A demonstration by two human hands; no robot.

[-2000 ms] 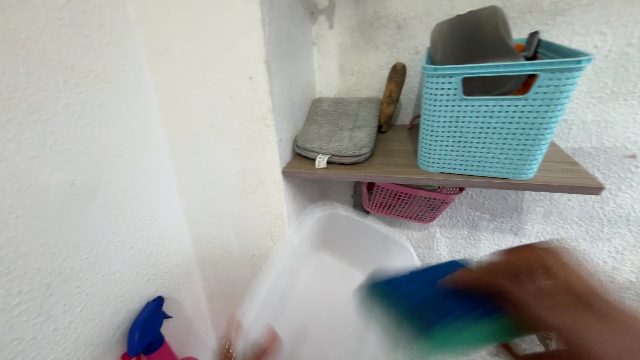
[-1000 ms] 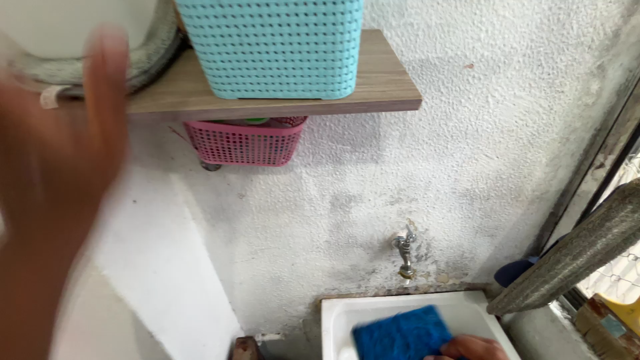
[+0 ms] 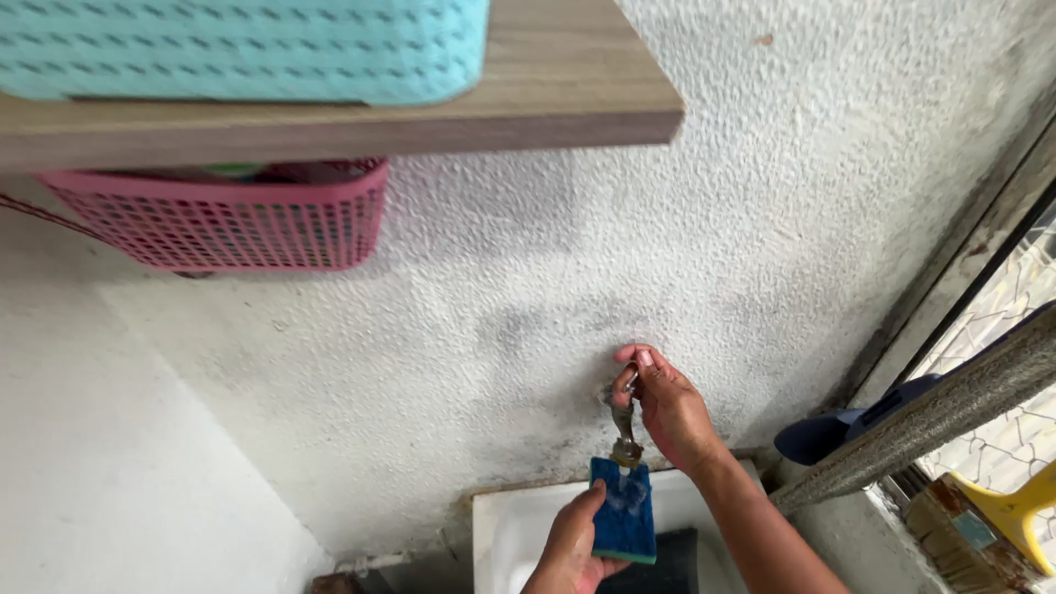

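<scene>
My left hand (image 3: 575, 536) grips a blue scouring sponge (image 3: 623, 524) with a green edge, held under the spout of a metal wall tap (image 3: 624, 429). Water runs from the tap onto the blue face. The fingers of my right hand (image 3: 667, 400) are closed on the tap's handle. Below both hands lies a white sink (image 3: 499, 528), with a dark flat object (image 3: 676, 561) inside it, partly hidden by the sponge and my left hand.
Overhead juts a wooden shelf (image 3: 577, 124) with a turquoise basket (image 3: 247, 49); a pink basket (image 3: 239, 219) hangs beneath. At right are a grey rough pole (image 3: 924, 412), a dark blue object (image 3: 813, 437), a yellow-handled brush (image 3: 965, 528) and a wire-mesh window (image 3: 973, 346).
The view has swung down and right to the sink. My right hand has come to the tap, and the sponge is now under its spout, with water running.
</scene>
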